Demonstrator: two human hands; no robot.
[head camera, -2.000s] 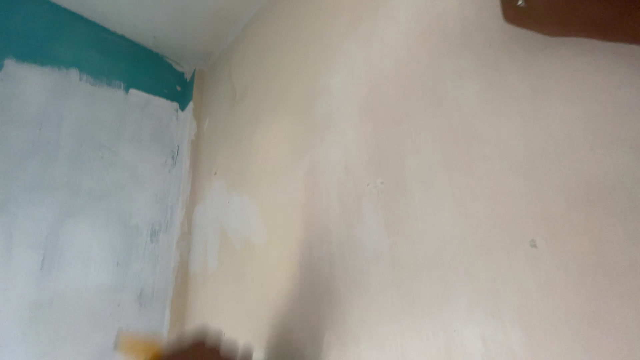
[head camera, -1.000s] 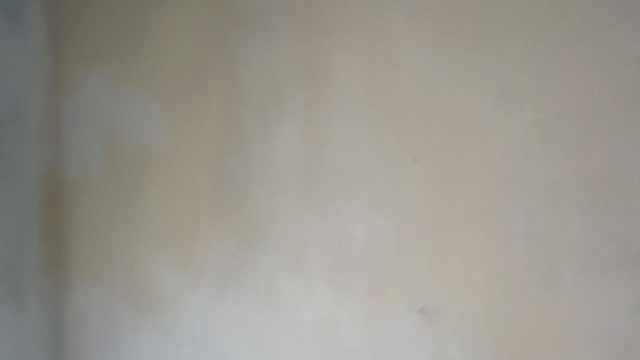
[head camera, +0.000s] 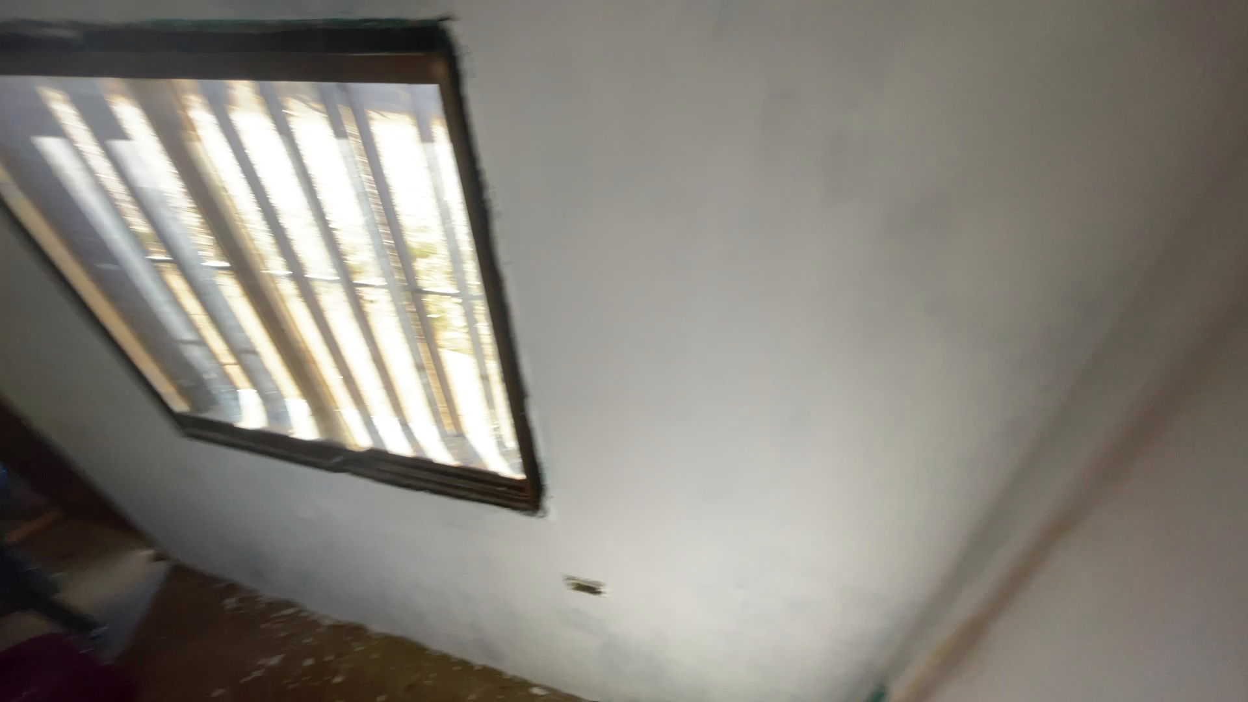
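Neither my left hand nor my right hand shows in the head view. A whitish painted wall (head camera: 760, 322) fills the middle, with uneven greyish patches. Set in it at the left is a window with a dark frame (head camera: 497, 283) and vertical bars, bright daylight behind them. Below the window's lower right corner a small wall box opening (head camera: 585, 585) sits in the wall. At the right the wall meets a pinkish wall (head camera: 1131, 556) at a corner. The picture is blurred by motion.
A brown floor (head camera: 292, 648) with scattered pale flecks runs along the wall's foot. Dark, unclear objects and a purple thing (head camera: 63, 668) lie at the lower left edge. A small green spot (head camera: 878, 693) shows low in the corner.
The view has swung widely from the beige wall to the window wall. A blurred hand near something yellow, at the bottom edge two seconds ago, is out of view.
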